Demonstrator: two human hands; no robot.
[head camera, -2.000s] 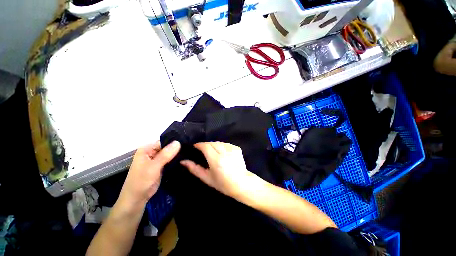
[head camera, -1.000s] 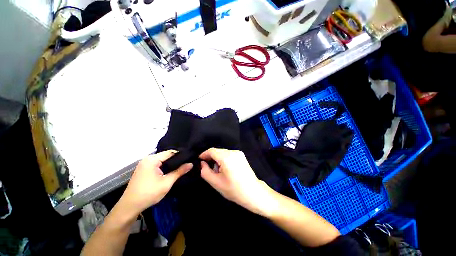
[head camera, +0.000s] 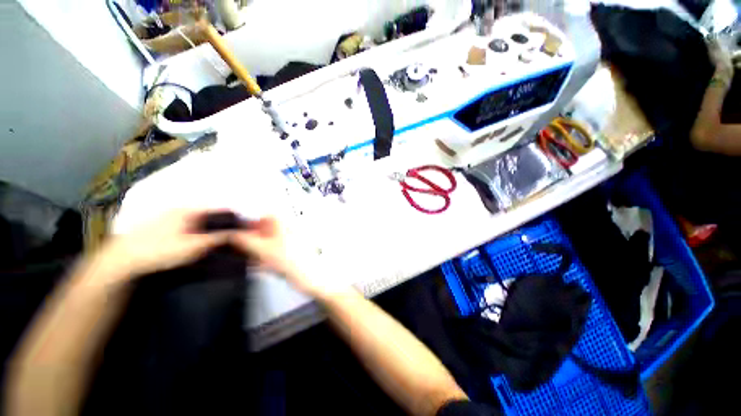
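Note:
My left hand (head camera: 166, 236) and my right hand (head camera: 264, 244) are close together at the left part of the white table, both blurred by motion. They hold the black garment piece (head camera: 195, 284) between them at its upper edge. The cloth hangs from the fingers over the table's front edge. The sewing machine (head camera: 422, 106) stands behind and to the right, with its presser foot and needle (head camera: 331, 187) away from the cloth. A black strip (head camera: 378, 114) hangs over the machine head.
Red scissors (head camera: 428, 188) lie right of the needle, with a clear plastic packet (head camera: 520, 175) and orange-yellow scissors (head camera: 575, 134) farther right. Blue baskets (head camera: 532, 236) with black pieces (head camera: 544, 321) stand below the table. A wooden rod (head camera: 230, 58) stands behind. Another person's arm (head camera: 715, 118) shows at right.
Both hands have moved left and up with the black cloth, away from the table's front middle. The view has tilted up, showing more of the machine.

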